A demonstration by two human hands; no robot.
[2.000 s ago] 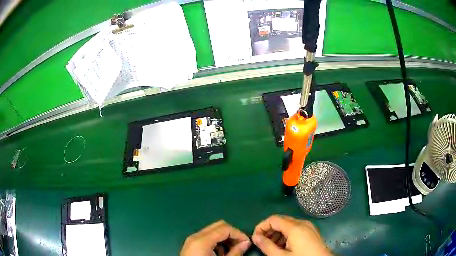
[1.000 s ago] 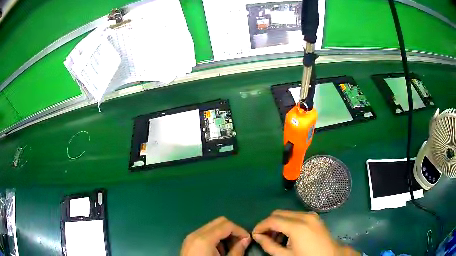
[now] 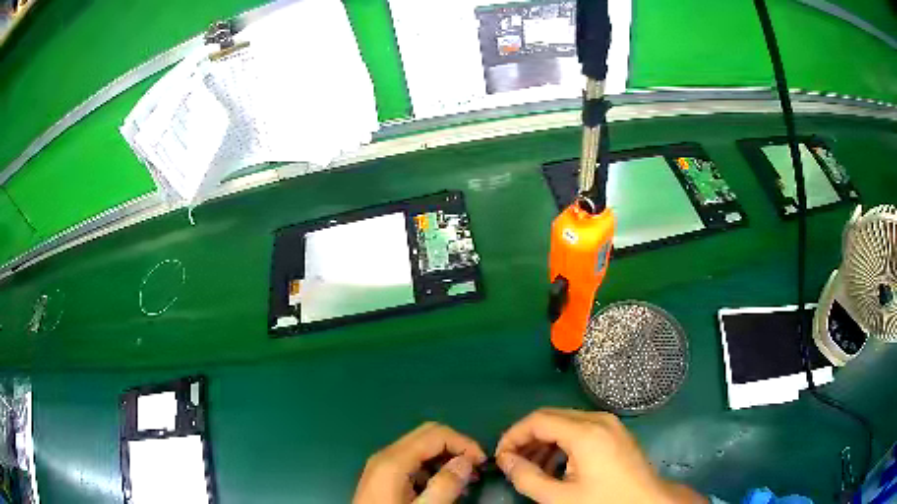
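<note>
My left hand (image 3: 421,467) and my right hand (image 3: 575,458) are at the bottom middle, fingertips nearly touching. A tiny dark piece shows between the fingertips, too small to identify. The orange electric screwdriver (image 3: 578,266) hangs upright above and in front of my right hand. Its black tip is beside the round screw dish (image 3: 634,357). An open-backed tablet assembly (image 3: 357,266) lies ahead of my left hand, its circuit board at the right end. A second tablet assembly (image 3: 654,202) lies partly behind the screwdriver.
Another tablet assembly (image 3: 799,177) is at the far right and one (image 3: 167,463) at the lower left. A cream fan (image 3: 873,276) and a black panel with white edges (image 3: 762,356) are at the right. A black cable (image 3: 799,197) crosses there. Clipped papers (image 3: 266,94) hang on the green backboard.
The tablet assemblies on the far strip have shifted to the right. The screwdriver appears slightly further left. My hands remain together at the bottom, with the fingertips slightly further apart than a second ago.
</note>
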